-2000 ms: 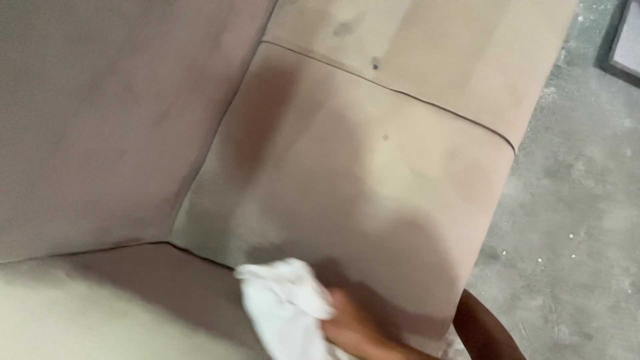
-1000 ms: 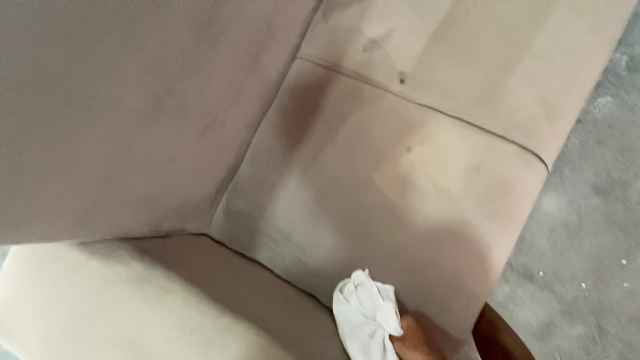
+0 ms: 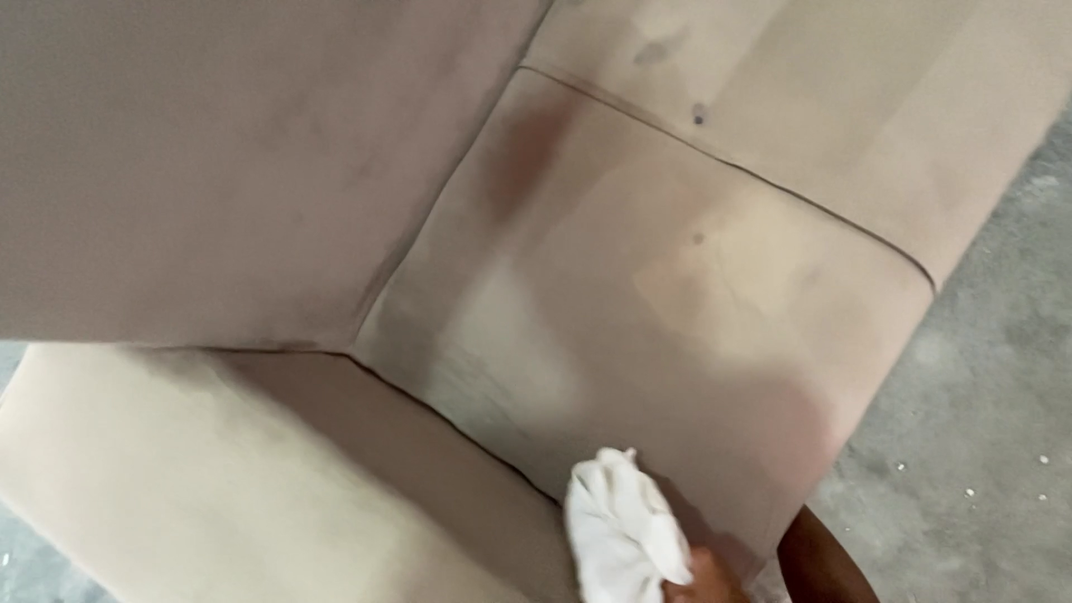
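A white cloth (image 3: 624, 528) is bunched in my right hand (image 3: 712, 578), which comes in at the bottom edge. The cloth lies over or just above the seam between the seat and the armrest of a beige upholstered sofa; contact with the fabric cannot be told. The seat cushion (image 3: 603, 335) carries a reddish-brown stain (image 3: 532, 155), pale patches and small dark spots. Part of my right hand is hidden by the cloth and the frame edge. My left hand is out of view.
The sofa's backrest (image 3: 209, 167) rises at the upper left, and its armrest (image 3: 251, 469) runs along the lower left. A second seat section (image 3: 821, 109) lies beyond a dark seam. A bare leg (image 3: 825, 557) stands by the seat's front edge, on a grey concrete floor (image 3: 971, 402) with small white specks.
My right hand and the cloth have moved along the seat toward its front edge, away from the inner corner. The view has shifted a little.
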